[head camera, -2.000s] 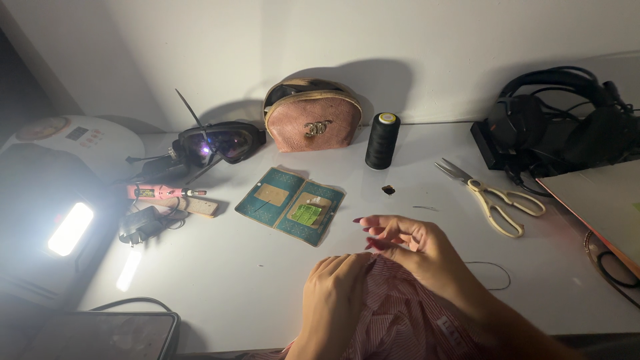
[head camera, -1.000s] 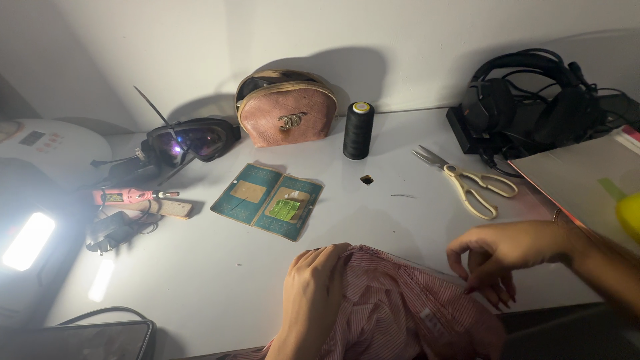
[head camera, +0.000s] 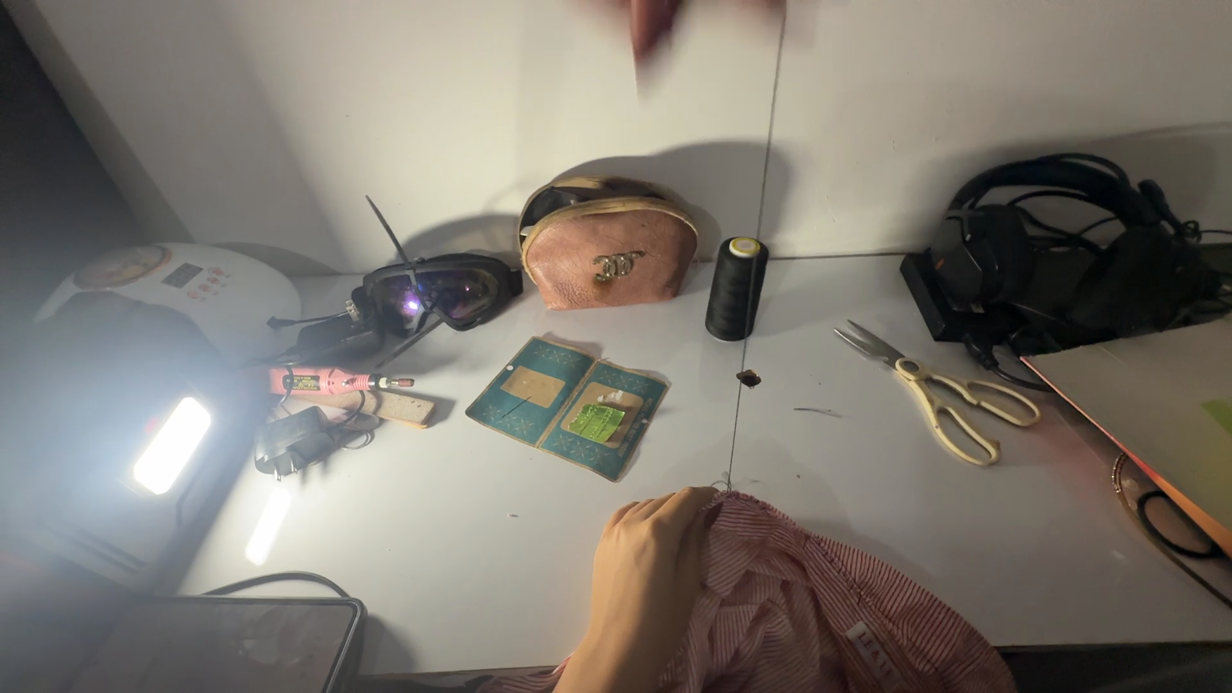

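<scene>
My left hand [head camera: 647,577] is closed on the edge of a red-and-white striped cloth garment [head camera: 818,597] at the table's front edge. A dark thread [head camera: 767,164] runs taut from that edge up past the top of the view. My right hand [head camera: 664,29] is a blur at the top, only partly in view; what its fingers hold cannot be made out. Behind the garment stands a spool of black thread [head camera: 736,294]. A teal needle booklet [head camera: 568,404] lies unfolded to the left of it, and scissors with cream handles [head camera: 938,395] lie to the right.
A pink pouch [head camera: 611,255] and dark goggles [head camera: 438,294] stand near the wall. At left are a lit lamp [head camera: 173,446], a pink rotary tool [head camera: 337,380] and a black adapter [head camera: 294,441]. A black headset [head camera: 1059,241] sits at the back right.
My right hand has moved from beside the garment to the top of the view, and the thread now stretches upward from the cloth. My left hand still holds the cloth.
</scene>
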